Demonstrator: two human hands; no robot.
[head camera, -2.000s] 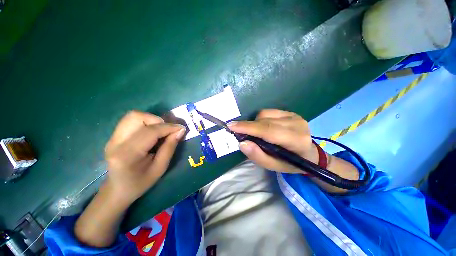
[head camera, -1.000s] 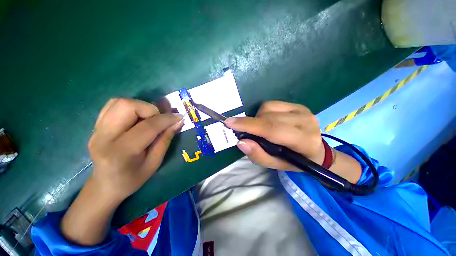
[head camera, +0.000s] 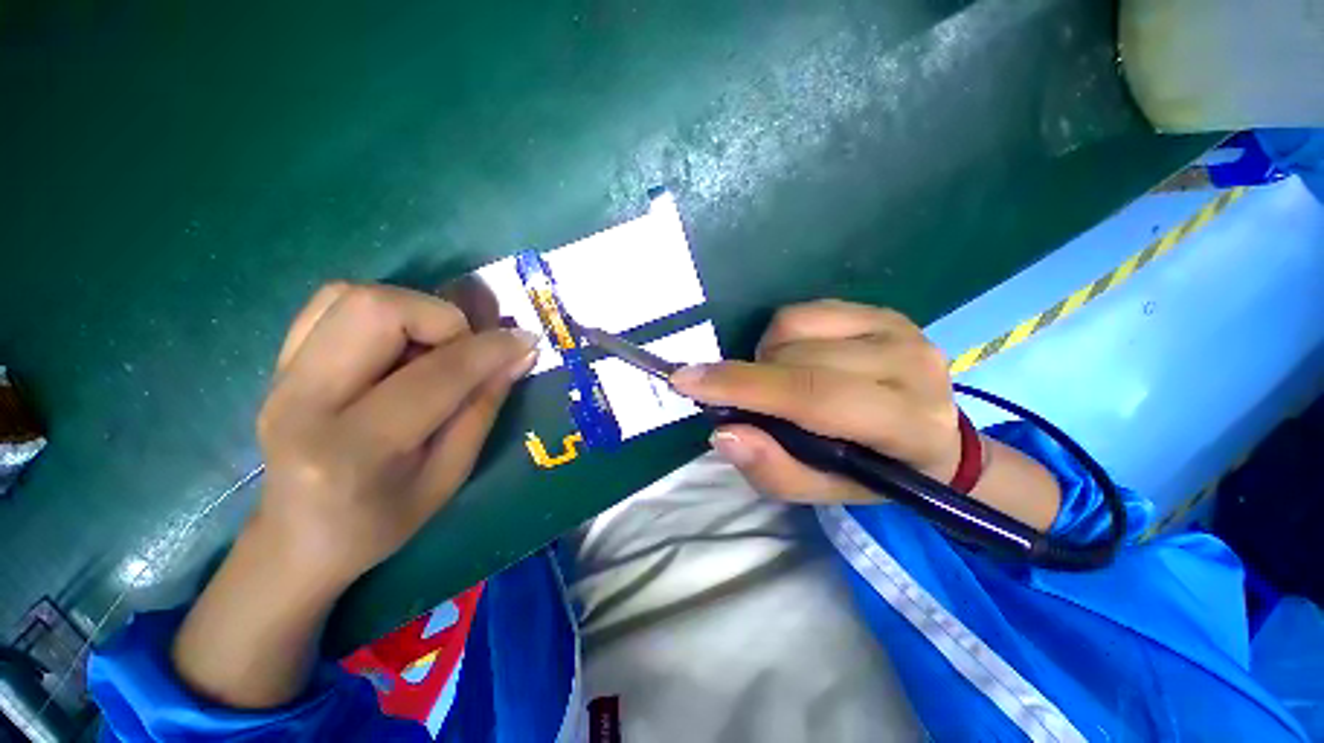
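Note:
Two white panels lie on the glossy green bench, an upper one (head camera: 629, 272) and a lower one (head camera: 649, 389). A blue circuit board (head camera: 593, 404) runs along their left side. An orange strip (head camera: 550, 314) lies on the upper part, and a hooked orange flex cable (head camera: 552, 450) sticks out at the lower left. My right hand (head camera: 850, 399) holds a black soldering iron (head camera: 886, 476), its tip at the orange strip. My left hand (head camera: 392, 421) has thumb and forefinger pinched at the upper panel's left part. A thin wire (head camera: 218, 498) runs to this hand; the fingertips hide its end.
A pale tub (head camera: 1224, 61) stands at the upper right. A small box-like stack (head camera: 18, 428) is cut off at the left edge. A metal frame (head camera: 51, 646) stands at the lower left. Yellow-black floor tape (head camera: 1099, 285) shows beyond the bench's edge (head camera: 1002, 295).
The view has shifted, so the tub and the small stack sit further out. The iron's tip has moved from the board's upper end down along the orange strip. My left hand stays pinched.

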